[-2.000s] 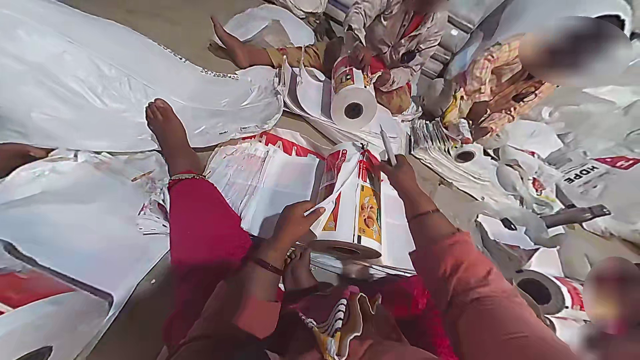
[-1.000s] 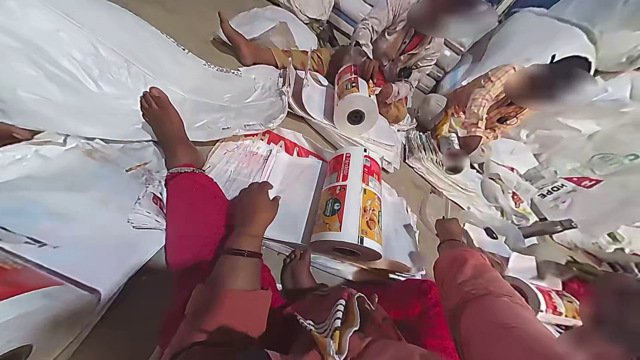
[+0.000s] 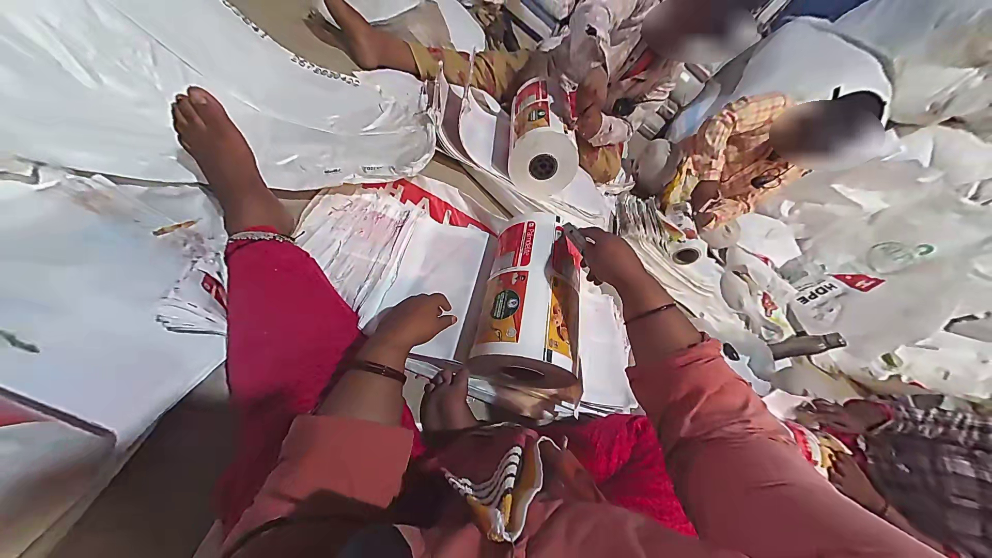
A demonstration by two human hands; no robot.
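A thick roll of printed plastic film (image 3: 515, 310), red, white and orange, lies between my legs on white sheets (image 3: 434, 267). At the far right end of the roll, my right hand (image 3: 608, 256) grips a small grey tool (image 3: 575, 236), perhaps a blade, close against the printed surface. My left hand (image 3: 415, 319) rests over the white sheets just left of the roll, its fingers curled; whether it pinches a sheet edge is unclear. The roll's cardboard core faces me, near my bare foot (image 3: 447, 399).
Beyond my roll, a co-worker handles another printed roll (image 3: 542, 159). A second person in a checked shirt (image 3: 736, 147) sits at the right. Large white plastic sacks (image 3: 333, 132) lie at the left, and heaped white plastic (image 3: 899, 232) fills the right. Another person's arm shows at lower right.
My right hand has come from the right side back to the roll's far end. Two seconds ago my left hand was on the roll; now it is over the sheets beside it.
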